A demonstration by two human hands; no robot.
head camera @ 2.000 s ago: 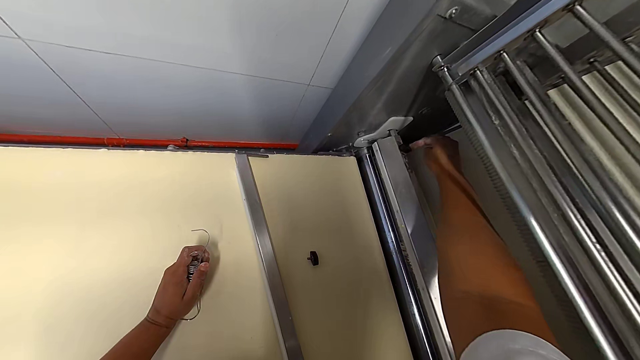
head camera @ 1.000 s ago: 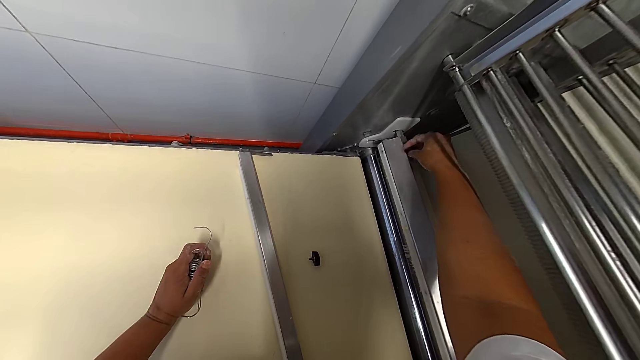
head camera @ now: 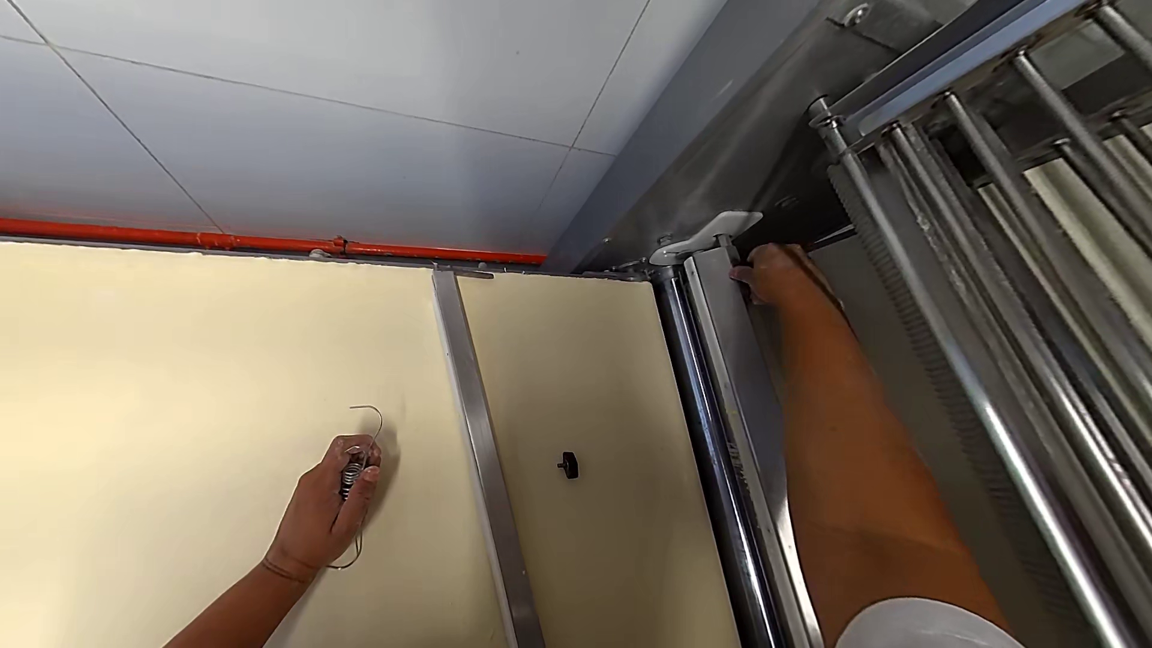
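My left hand (head camera: 326, 504) is closed around a coiled metal spring (head camera: 352, 474) with long hooked wire ends, resting over the cream-coloured surface. One wire hook curves out above the fingers, the other below the wrist side. At the right, my right hand (head camera: 772, 273) is at the top end of a flat metal bar (head camera: 740, 351), its thumb or a finger at the bar's edge. Most of its fingers are hidden, so what they hold does not show. A black knob with a threaded stud (head camera: 568, 465) lies on the cream surface between the hands.
A metal strip (head camera: 486, 450) crosses the cream surface. Beside the flat bar runs a shiny round roller (head camera: 720, 468), with a pale bracket (head camera: 705, 238) at its end. Several metal rods (head camera: 1017, 450) form a frame at the right. A red pipe (head camera: 405, 252) runs along the tiled surface's edge.
My right hand has shifted slightly from two seconds ago and is now at the flat bar's edge. My left hand keeps the spring in about the same place.
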